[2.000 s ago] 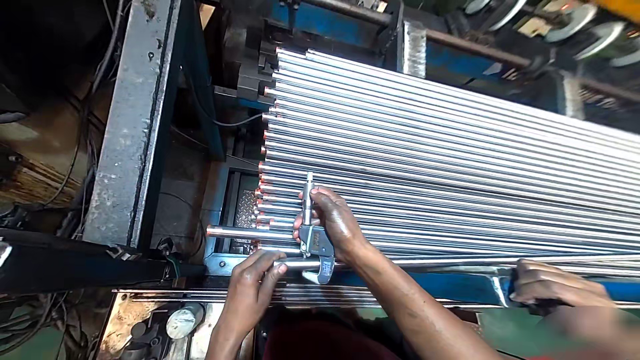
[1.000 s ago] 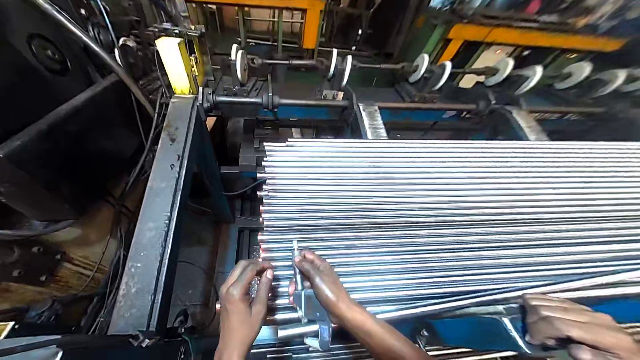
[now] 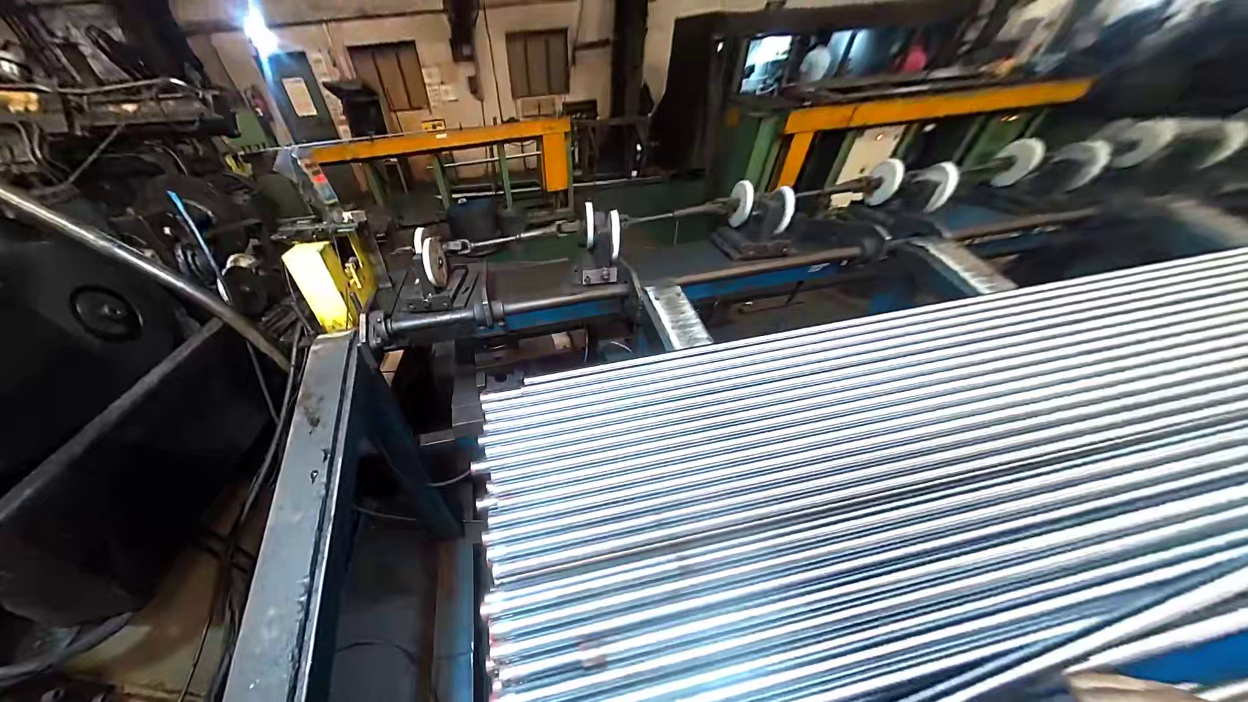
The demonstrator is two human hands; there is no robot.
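Neither my left hand nor my right hand shows in the frame of now. The digital caliper seen earlier is out of view too. Bright round metal bars [image 3: 829, 468] lie side by side in a wide layer, their ends roughly lined up at the left. Near the bottom right, a few bars cross the others at a slant. A small part of a person's hand [image 3: 1121, 685] shows at the bottom right edge, close to the bars; what it touches cannot be told.
A steel beam [image 3: 297, 526] runs along the left. Behind the bars are a shaft [image 3: 575, 297], white-rimmed rollers [image 3: 885, 181] and a metal support plate [image 3: 676, 317]. A yellow box [image 3: 320, 285] stands at the beam's far end. Orange rails [image 3: 439, 140] cross the background.
The view has swung up toward the far side of the shop. Both my hands and the caliper, seen at the bars' left ends before, have left the frame.
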